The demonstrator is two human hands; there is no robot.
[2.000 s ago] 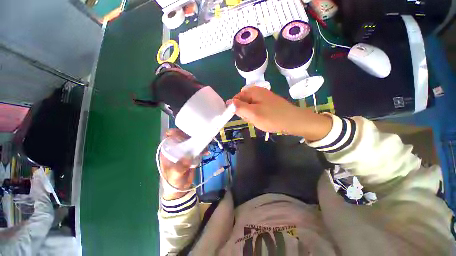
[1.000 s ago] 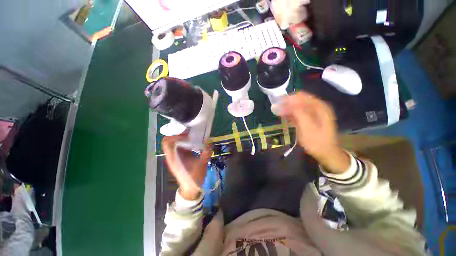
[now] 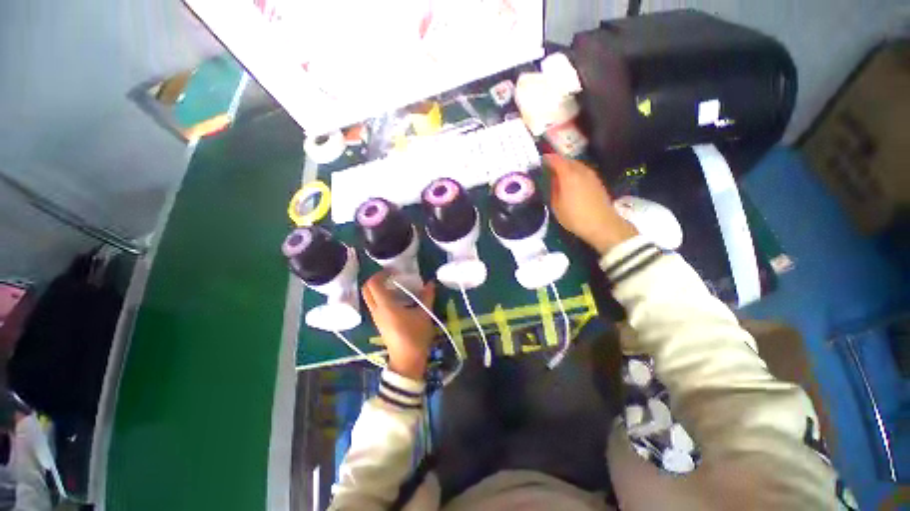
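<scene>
Several bullet security cameras with black heads, pinkish lens rings and white bodies stand in a row: the far-left camera, the second camera, the third camera and the right-end camera. My left hand is at the white foot of the second camera, with fingers around it. The camera's thin white cable passes over that hand. My right hand is beyond the right-end camera, between the keyboard and the mouse. Whether its fingers hold anything cannot be told.
A bright monitor stands behind the keyboard. A yellow tape roll and white tape roll lie left. A large black machine and a long white strip are at right. Yellow tape marks line the bench edge.
The cameras that were held up at left now stand in the row. My left hand has moved to the second camera's foot. My right hand has left the right-end camera and reached forward.
</scene>
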